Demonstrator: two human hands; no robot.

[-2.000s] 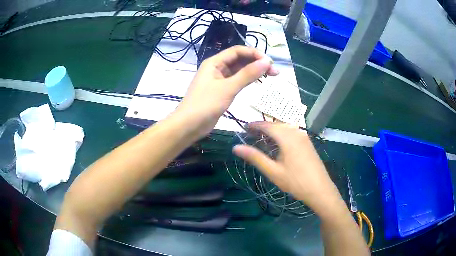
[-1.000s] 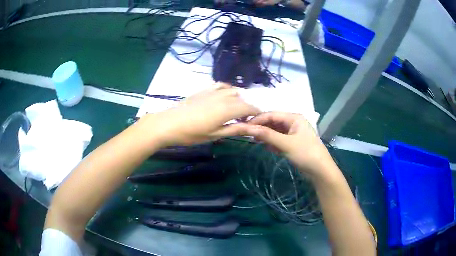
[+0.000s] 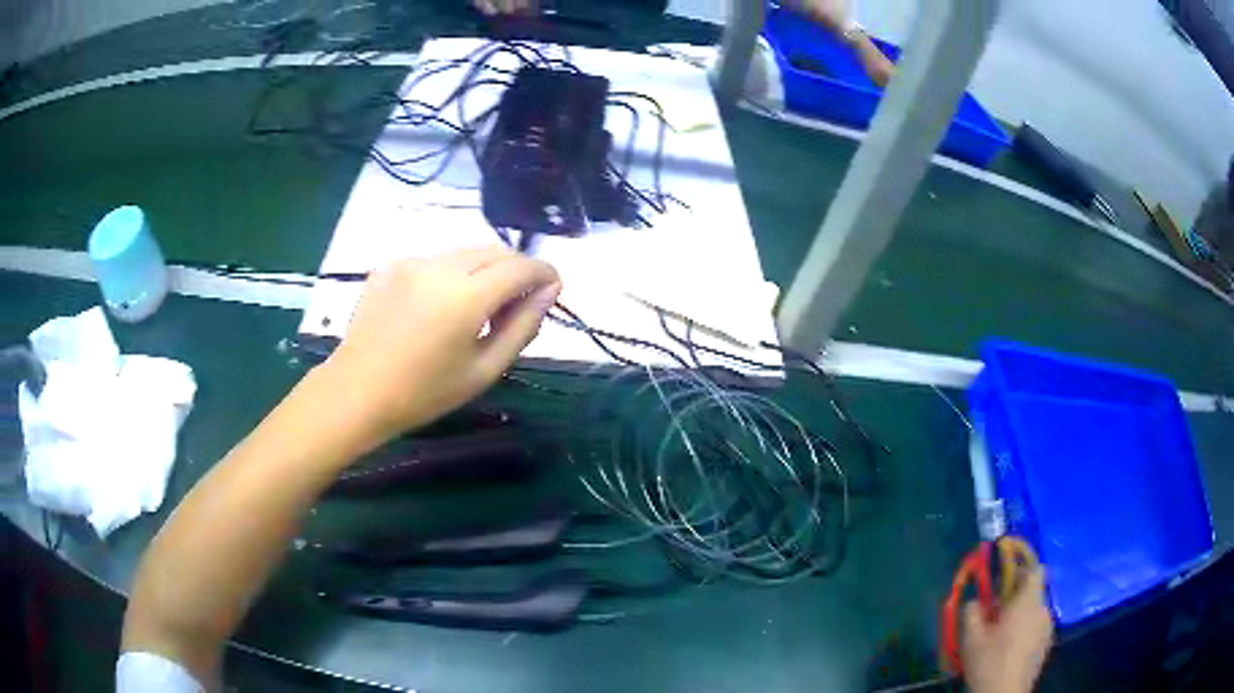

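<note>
My left hand is above the front edge of the white board, thumb and fingers pinched on what looks like a thin strand; a dark cord with a reddish bit meets the fingertips. My right hand grips scissors by the red and yellow handles, beside the blue bin, blades pointing away. Black pens lie side by side below my left hand, tips to the left; my forearm partly covers them. A loose coil of clear filament lies right of the pens, with short clear strands at the pens' rear ends.
A blue bin is at right and a grey post stands behind the board's right edge. A black box with cords sits on the white board. White cloth and a pale blue cylinder are at left. Another person's hand shows at the far bin.
My right hand has left my left hand, moved right and taken hold of the scissors. My left hand remains over the board's front edge, pinched. The view has shifted slightly.
</note>
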